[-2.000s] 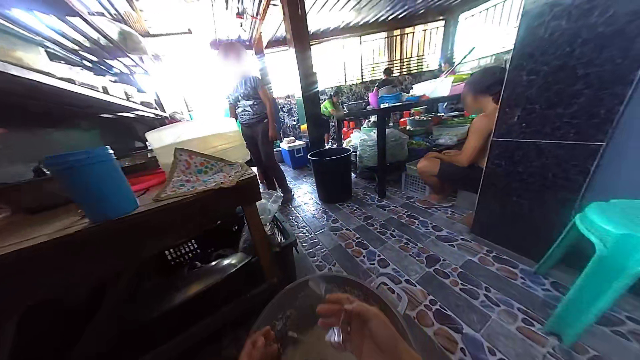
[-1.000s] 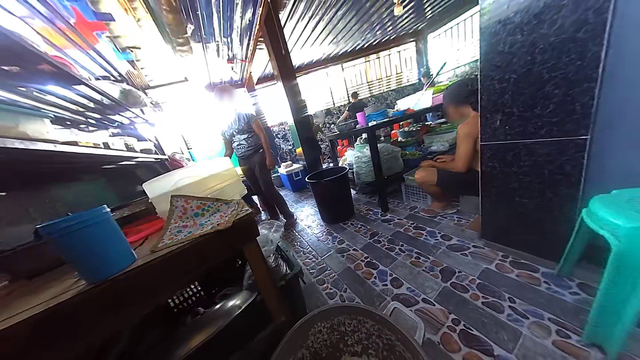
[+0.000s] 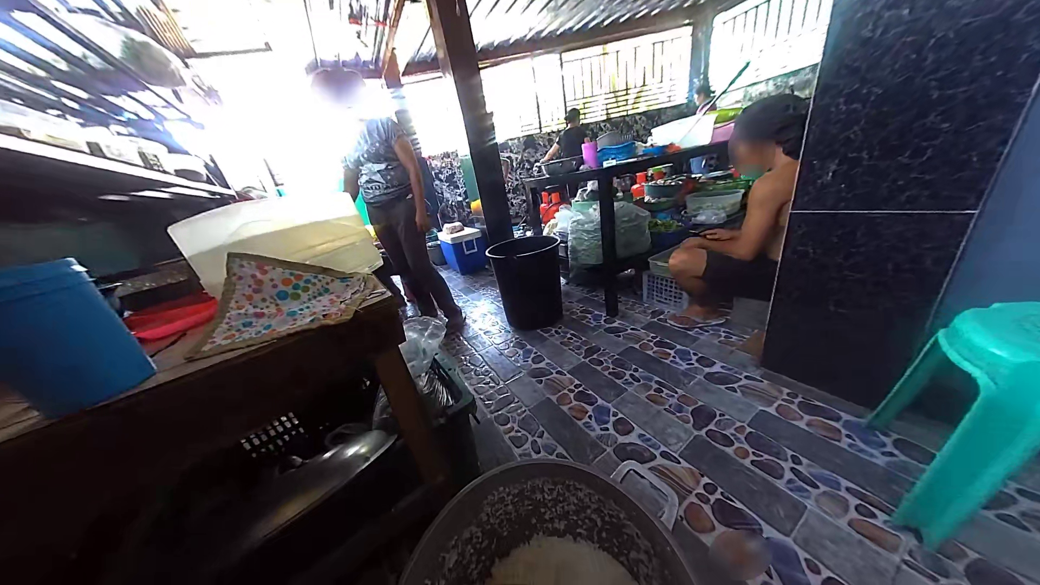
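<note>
A large dark metal pot (image 3: 487,487) stands at the bottom middle of the head view, its near side cut off by the frame edge. White grains that look like rice cling to its inner wall, and a pale mass of rice (image 3: 561,562) lies lower inside. The pot's metal loop handle (image 3: 654,491) sticks out on the far right side. Neither of my hands can be made out, so what they hold is hidden. A small blurred brownish patch sits right of the pot; I cannot tell what it is.
Left, a wooden table (image 3: 325,345) holds a blue bucket (image 3: 69,337), a dotted cloth (image 3: 272,302) and a whitish container (image 3: 276,227). Ahead are a black bin (image 3: 526,284) and a standing person (image 3: 398,187). A person (image 3: 764,211) sits low by a tiled pillar (image 3: 894,195); a green stool (image 3: 975,390) is right.
Two seconds ago my hands were over the pot, one with a shiny or clear thing at its fingers; both have since left the view. More of the pot's inside shows.
</note>
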